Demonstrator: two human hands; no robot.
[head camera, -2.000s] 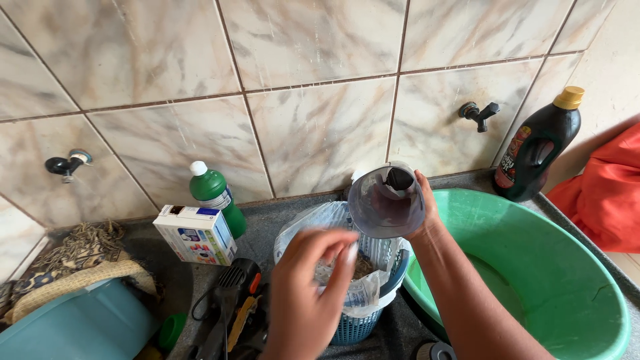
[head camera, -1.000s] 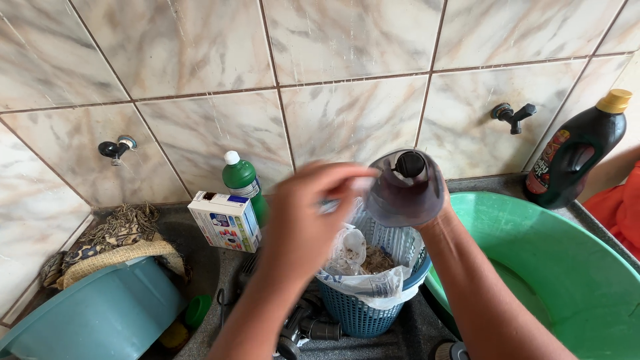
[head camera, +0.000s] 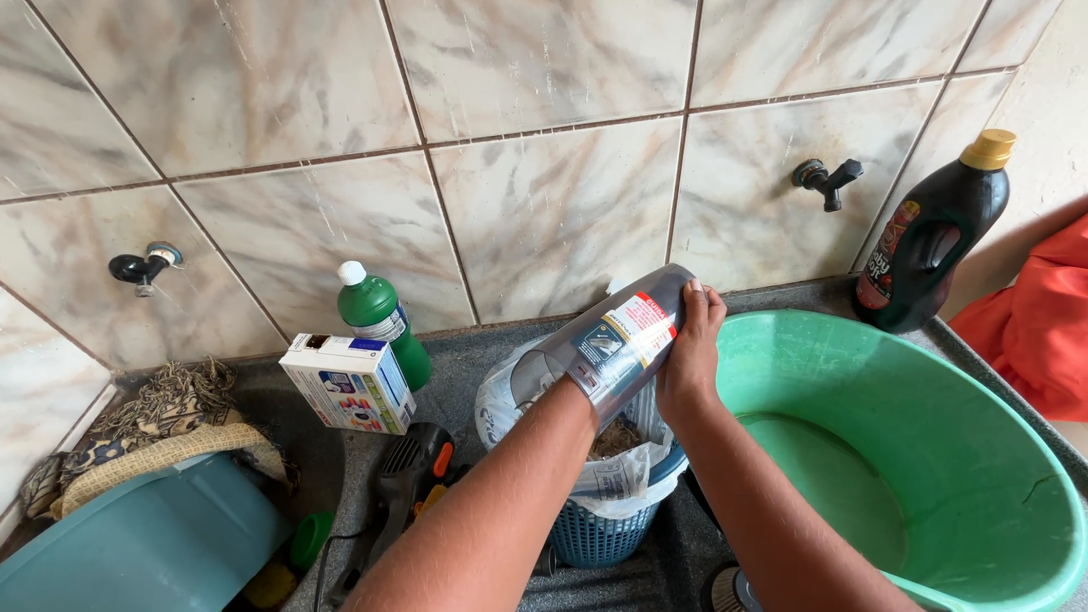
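My right hand (head camera: 693, 348) grips the closed upper end of a clear grey plastic vacuum-cleaner dust container (head camera: 625, 340), tilted over a blue perforated basket (head camera: 603, 535). My left hand (head camera: 578, 395) reaches into its lower open end; the fingers are hidden behind the labelled wall. A plastic bag (head camera: 625, 476) lines the basket, with brownish-grey debris (head camera: 614, 438) in it. Left of the basket lies a black handheld vacuum-cleaner body (head camera: 408, 476) with an orange button. A pleated filter (head camera: 729, 588) shows at the bottom edge, partly cut off.
A green basin (head camera: 850, 484) stands right of the basket, a dark softener bottle (head camera: 935, 238) behind it. At left are a cardboard box (head camera: 353, 382), a green bottle (head camera: 382, 319), a teal basin (head camera: 153, 535) and cloths (head camera: 170, 408). Two taps (head camera: 824, 178) project from the tiled wall.
The container has turned from showing its round open end to lying slanted with its label visible. My left hand, earlier beside it in the air, is now inside its opening.
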